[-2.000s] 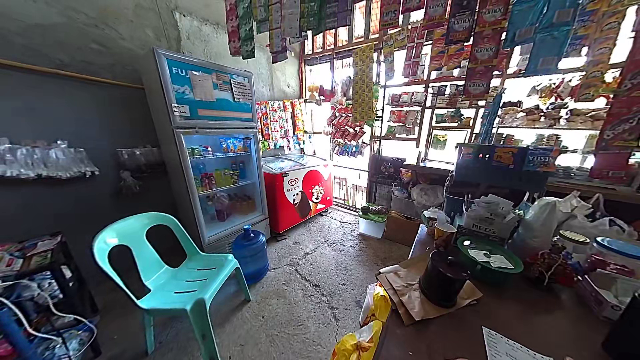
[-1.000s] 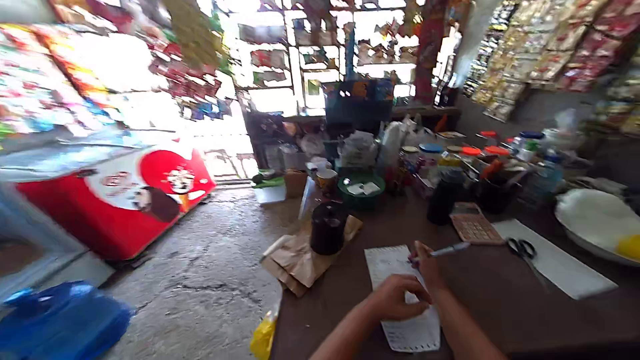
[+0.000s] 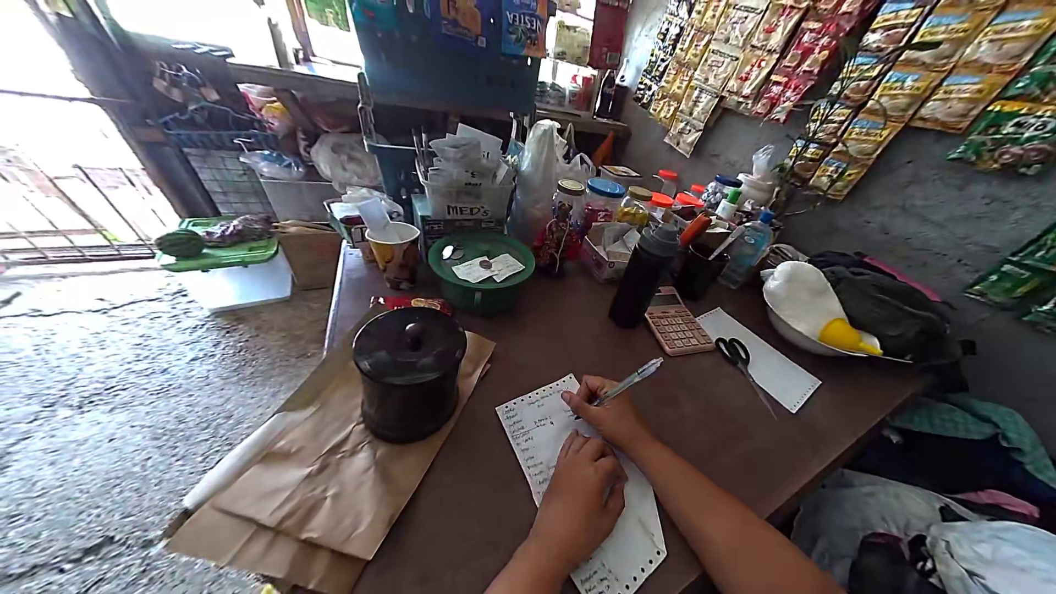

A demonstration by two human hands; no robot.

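Observation:
A sheet of notebook paper (image 3: 528, 441) with handwriting lies on the brown table (image 3: 462, 503). My right hand (image 3: 612, 412) grips a pen (image 3: 631, 379) above the sheet's upper right part; its tip is hidden by the fingers. Lower on the same paper rests my left hand (image 3: 580, 495), fingers curled, pressing on it with no object visible in them. A dark lidded pot (image 3: 410, 375) stands on brown paper bags (image 3: 330, 487) to the left. Beyond the right hand are a pink calculator (image 3: 678, 322), black-handled scissors (image 3: 734, 355) and a blank white sheet (image 3: 767, 363).
Behind the paper stand a green round container (image 3: 481, 289) with coins and slips on its lid, a patterned paper cup (image 3: 394, 252) and a black bottle (image 3: 646, 276). Several jars crowd the back. A white basin (image 3: 796, 326) sits at the right edge; clothes are heaped below it.
The view has swung right and down to the table. Both hands, not visible two seconds ago, were over the paper one second ago, with the pen in the right hand.

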